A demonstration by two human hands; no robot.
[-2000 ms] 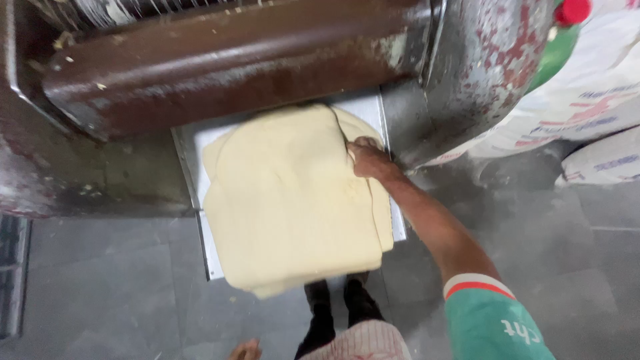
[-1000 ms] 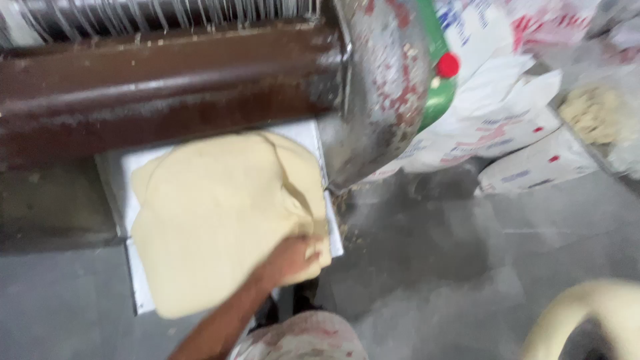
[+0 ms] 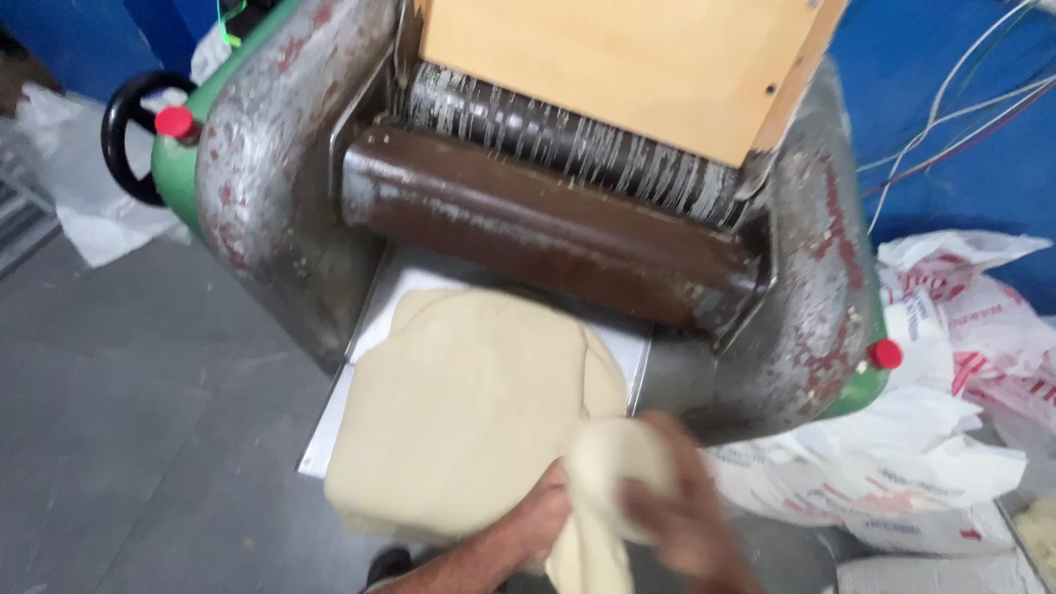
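Observation:
A folded sheet of pale dough (image 3: 462, 404) lies on the white metal tray (image 3: 323, 441) of a dough roller machine. Beside its right front corner, my left hand (image 3: 544, 511) grips a smaller, bunched piece of dough (image 3: 590, 544), part of which hangs down below the hand. My right hand (image 3: 681, 495), blurred by motion, is closed around the rounded upper part of that same piece. Whether this piece joins the large sheet I cannot tell.
The machine's brown metal guard (image 3: 544, 231) and roller (image 3: 569, 140) stand just beyond the tray, under a wooden board (image 3: 619, 66). Red knobs (image 3: 884, 354) and a black handwheel (image 3: 128, 136) stick out at the sides. Printed sacks (image 3: 874, 470) lie on the right; loose wires hang above them.
Both hands are now together on a smaller dough piece at the sheet's right side; a second ago one hand was on the sheet's edge. The view has swung to show the whole machine.

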